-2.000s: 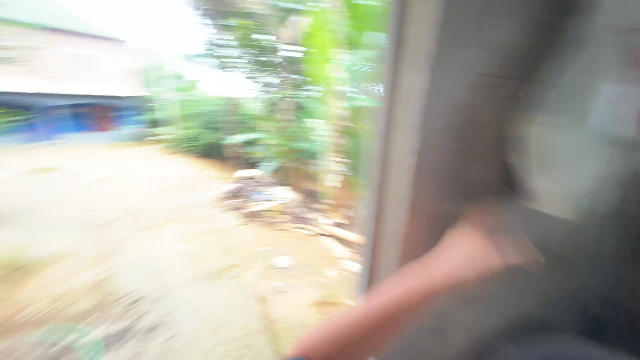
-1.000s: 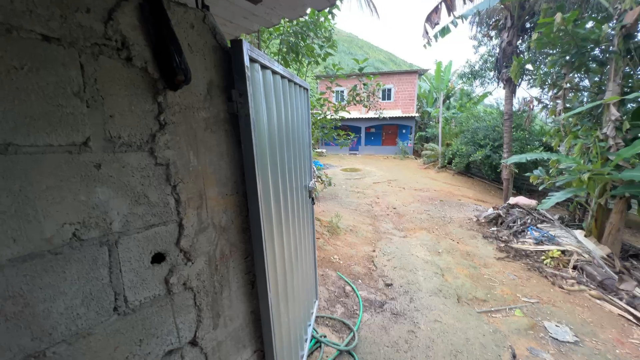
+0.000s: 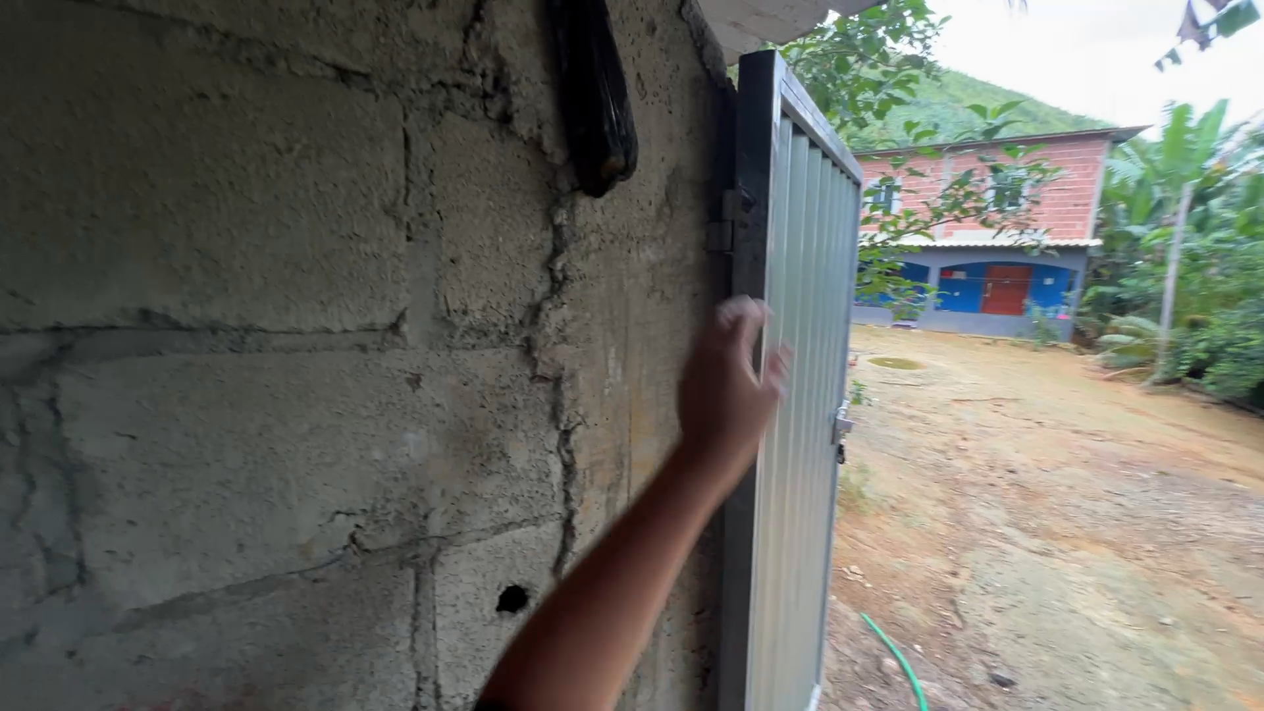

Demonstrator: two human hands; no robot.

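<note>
My left hand (image 3: 731, 380) is raised in front of the hinged edge of a corrugated metal door (image 3: 805, 395), its fingers apart and slightly blurred. Nothing shows in it; whether it touches the door frame I cannot tell. The door stands swung outward beside a rough concrete-block wall (image 3: 247, 434). A hinge (image 3: 729, 219) joins door and wall above the hand, and a latch (image 3: 842, 425) is on the door's far edge. My right hand is out of view.
A black plastic-wrapped bundle (image 3: 597, 109) hangs against the wall. Outside, a green hose (image 3: 897, 657) lies on the dirt yard (image 3: 1047, 513). A brick house (image 3: 997, 197) with a blue porch stands beyond, with banana plants (image 3: 1180, 158) to its right.
My left hand has come into view near the door's hinged edge; one second ago no hand showed. The view has turned left toward the wall.
</note>
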